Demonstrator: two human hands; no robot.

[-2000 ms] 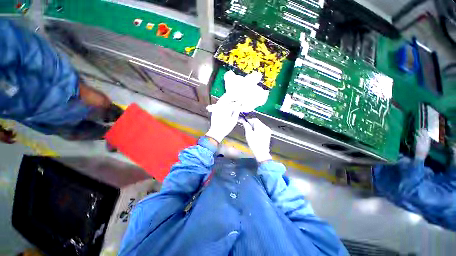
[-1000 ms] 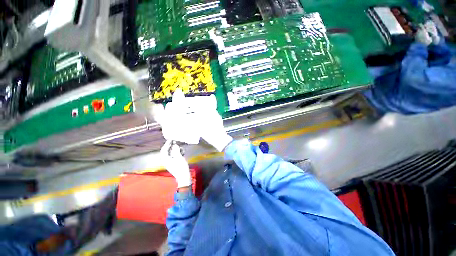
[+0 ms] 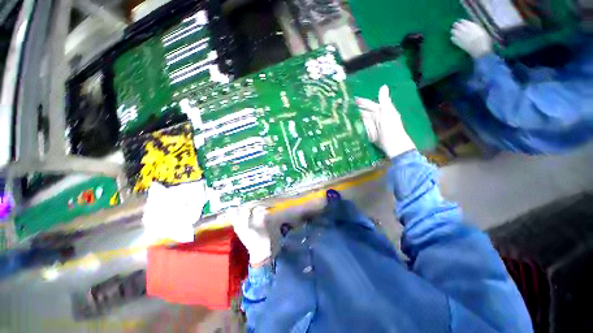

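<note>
A large green circuit board point(image 3: 286, 133) with rows of white strips lies on the bench in front of me. My gloved left hand point(image 3: 252, 229) is at the board's front edge, fingers bent; blur hides whether it grips the edge. My gloved right hand point(image 3: 385, 123) is at the board's right edge, thumb spread from the fingers, with no tool seen in it. A crumpled white cloth or glove point(image 3: 174, 211) lies at the bench's front corner, below a black tray of yellow scraps point(image 3: 169, 156).
A second green board point(image 3: 146, 81) sits in a black frame behind. A red box-like block point(image 3: 192, 273) stands below the bench edge. Another person's gloved hand point(image 3: 471, 38) is at the upper right. A green panel with a red button point(image 3: 86, 197) is at left. A dark rack point(image 3: 546, 260) stands lower right.
The white wad has left my hands and lies at the bench corner. My hands have moved apart, to the board's front and right edges. The view has shifted and turned.
</note>
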